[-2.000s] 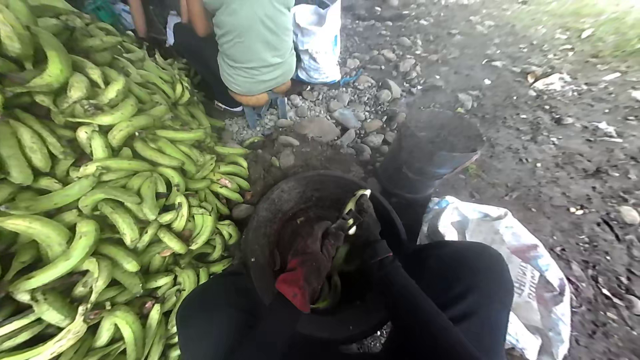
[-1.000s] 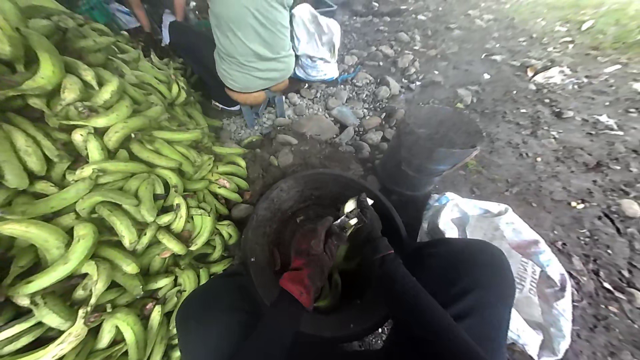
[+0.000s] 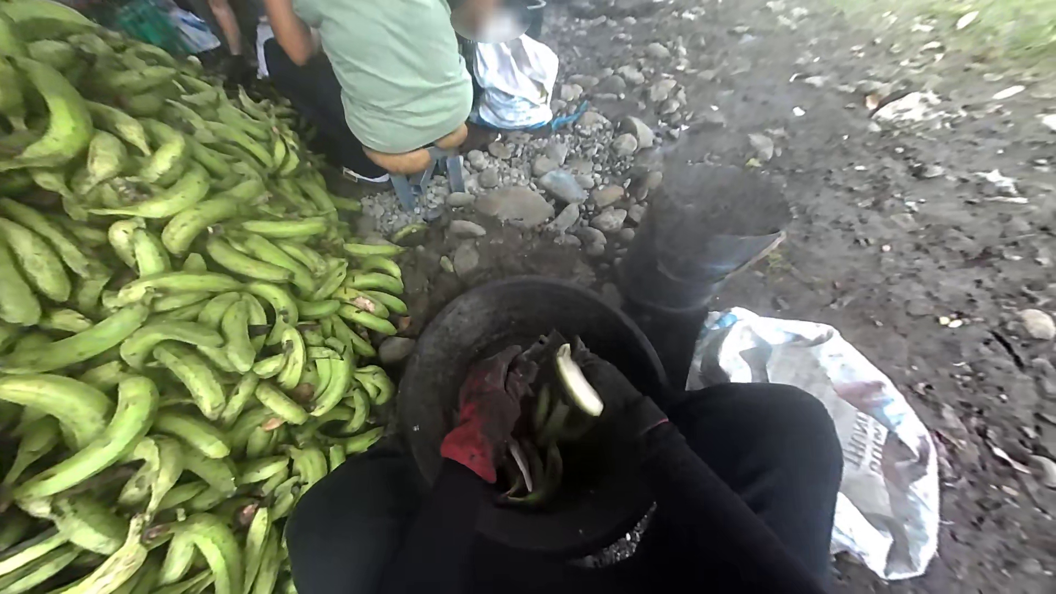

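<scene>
Both my hands, in dark gloves, are over a round black tub (image 3: pixel 445 330) between my knees. My left hand (image 3: pixel 495 404), its glove red at the cuff, is at the tub's left side; its fingers are dark and blurred, and what they hold is hard to see. My right hand (image 3: pixel 615 388), in a black glove, holds a peeled, whitish plantain (image 3: pixel 579 381) against its fingers. Green plantain peels (image 3: pixel 540 478) hang or lie just below the hands inside the tub. A large pile of green plantains (image 3: pixel 190 330) lies to the left.
A dark upright cylindrical container (image 3: pixel 676 256) stands beyond the tub at the right. A white woven sack (image 3: pixel 874 462) lies by my right knee. Ahead, a person (image 3: pixel 396 74) in a green shirt sits on a low stool, near another white sack (image 3: pixel 516 82). Stones (image 3: pixel 516 206) cover the ground between.
The pale plantain in my hands has turned and now shows a longer peeled side, lower over the tub. Both hands stay over the tub.
</scene>
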